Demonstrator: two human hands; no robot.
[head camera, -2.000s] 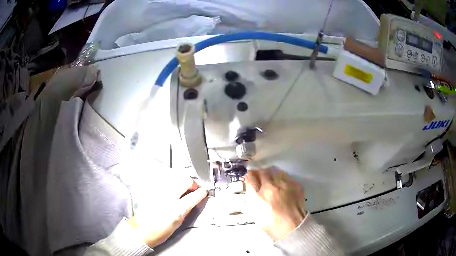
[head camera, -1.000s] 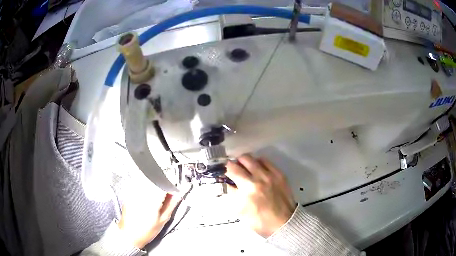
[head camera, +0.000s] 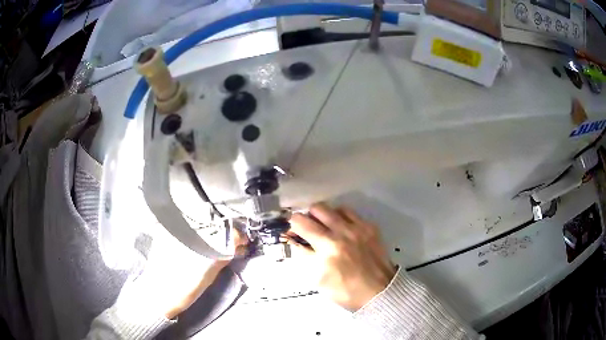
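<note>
The white sewing machine head (head camera: 399, 133) fills the middle. The presser foot area (head camera: 256, 247) lies below the round metal tension knob (head camera: 266, 202) in strong glare. My left hand (head camera: 206, 272) is left of the needle, its fingertips at a small dark piece of cloth; glare hides the exact grip. A grey-purple cloth edge (head camera: 222, 305) shows below that hand. My right hand (head camera: 342, 252) is right of the needle, fingers bent, fingertips partly behind the knob; whether it holds anything is hidden. Taupe garment panels (head camera: 63, 219) are heaped at the left.
A blue hose (head camera: 266, 14) curves behind the head, near a cream cone-shaped fitting (head camera: 161, 81). A white carton with a yellow label (head camera: 457, 52) and a control box (head camera: 545, 23) stand at upper right. A thread guide post (head camera: 376, 26) rises behind the arm.
The view has shifted, so the machine sits further left and higher. My left hand has moved in closer to the needle, and a grey-purple cloth edge now shows below it. My right hand stays beside the needle.
</note>
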